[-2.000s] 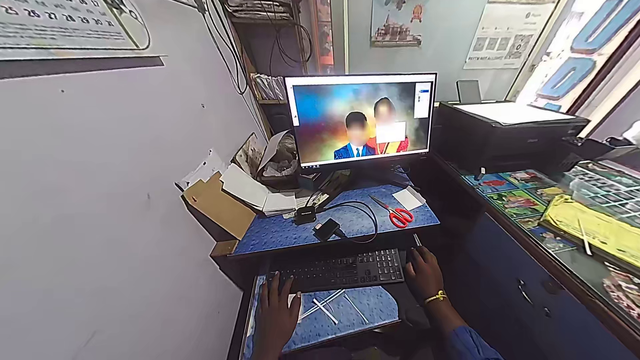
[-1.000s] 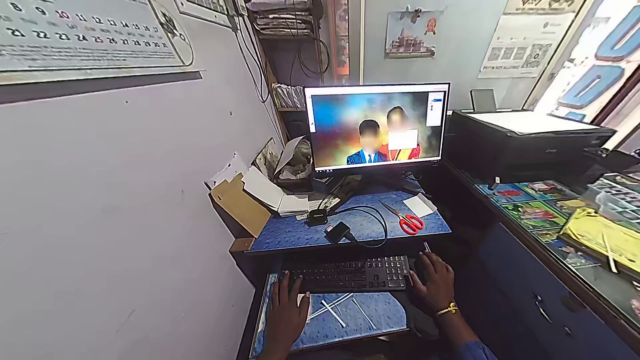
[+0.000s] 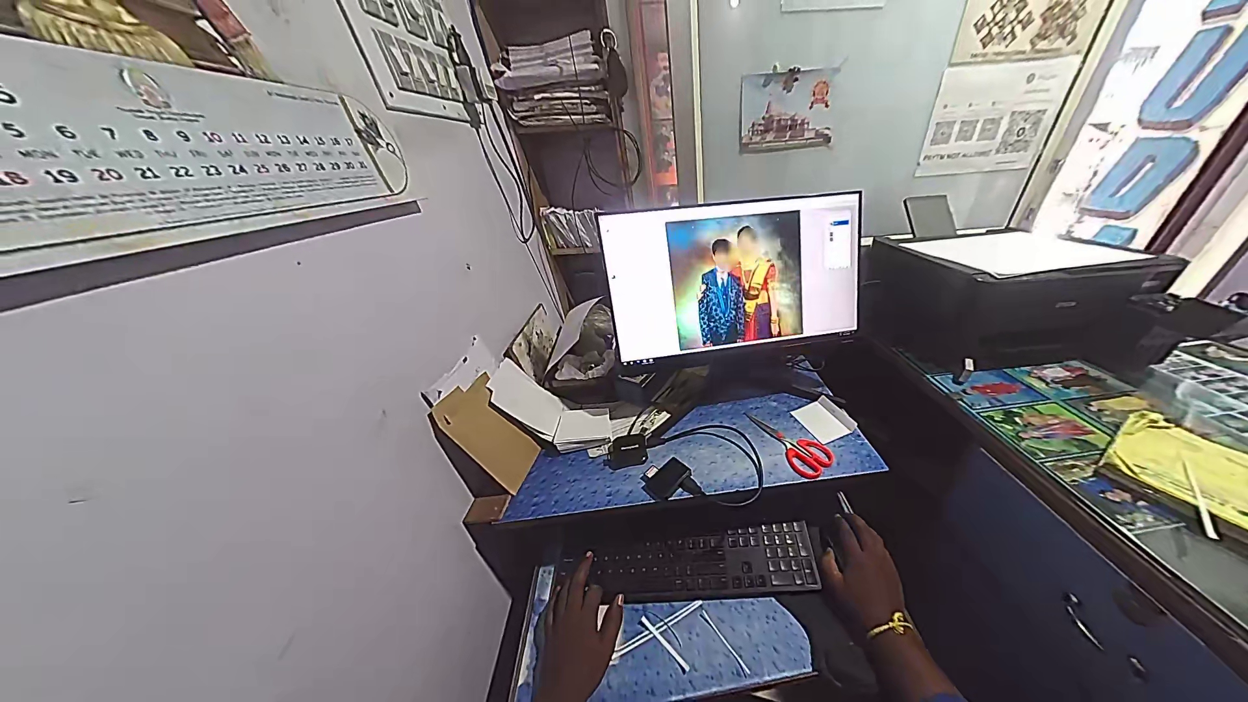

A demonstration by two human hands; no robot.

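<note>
My left hand [image 3: 579,632] rests at the left end of a black keyboard [image 3: 697,560], fingers apart, thumb below the keys. At the keyboard's right end my right hand [image 3: 863,570], with a yellow band at the wrist, lies over a dark computer mouse, mostly hidden under the palm. Behind them stands a monitor [image 3: 639,283] showing a picture of two people in full outline on a white work area. Red-handled scissors [image 3: 807,456] and a black adapter with a cable [image 3: 671,480] lie on the blue desk top [image 3: 575,487]. Thin white strips [image 3: 665,643] lie on the keyboard tray.
Papers and a brown cardboard piece [image 3: 487,434] lean at the desk's left, beside the wall. A black printer [image 3: 1014,292] stands right of the monitor. A glass-topped counter with photos [image 3: 1048,429] and a yellow plastic packet [image 3: 1170,468] runs along the right. Cables hang near the shelf.
The picture on the monitor has gone from a close view of two people to a smaller, fuller view with white around it. Both hands stay at the keyboard and mouse. The view has shifted.
</note>
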